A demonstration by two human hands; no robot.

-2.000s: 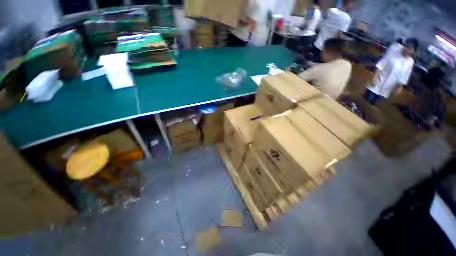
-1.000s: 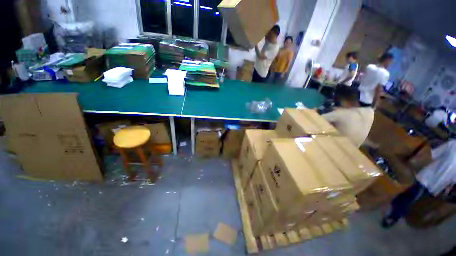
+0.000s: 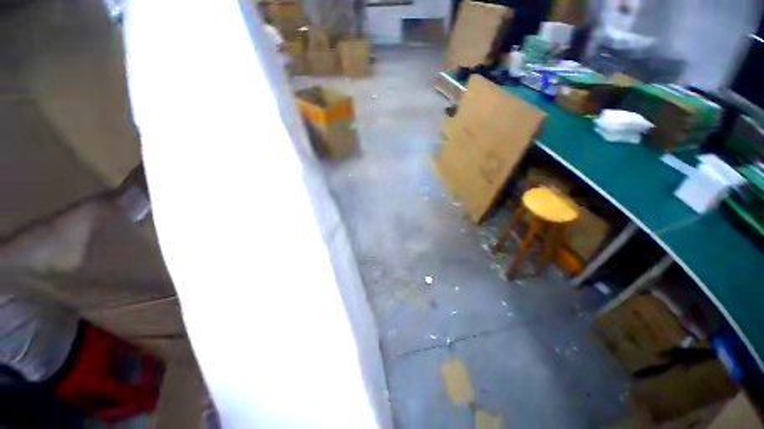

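Observation:
A long white packing bundle (image 3: pixel 243 209) fills the left-centre of the view, running from the top edge down to the bottom edge, close to the camera. It is tilted, with its top leaning left. Its face is overexposed, and its right side shows a slightly wrinkled, paler grey edge. Neither of my hands can be made out; whatever holds the bundle is hidden or out of the picture.
A green worktable (image 3: pixel 620 176) runs along the right with papers on it. A flat brown carton (image 3: pixel 486 147) leans on it beside a yellow-topped wooden stool (image 3: pixel 549 206). An orange-and-brown carton (image 3: pixel 328 121) stands on the floor beyond the bundle. Brown cartons (image 3: pixel 67 109) and a red thing (image 3: pixel 109 373) are at left.
The view has swung left, away from the pallet of cartons and the people. The white bundle has come into view close in front. The table and stool now appear farther right.

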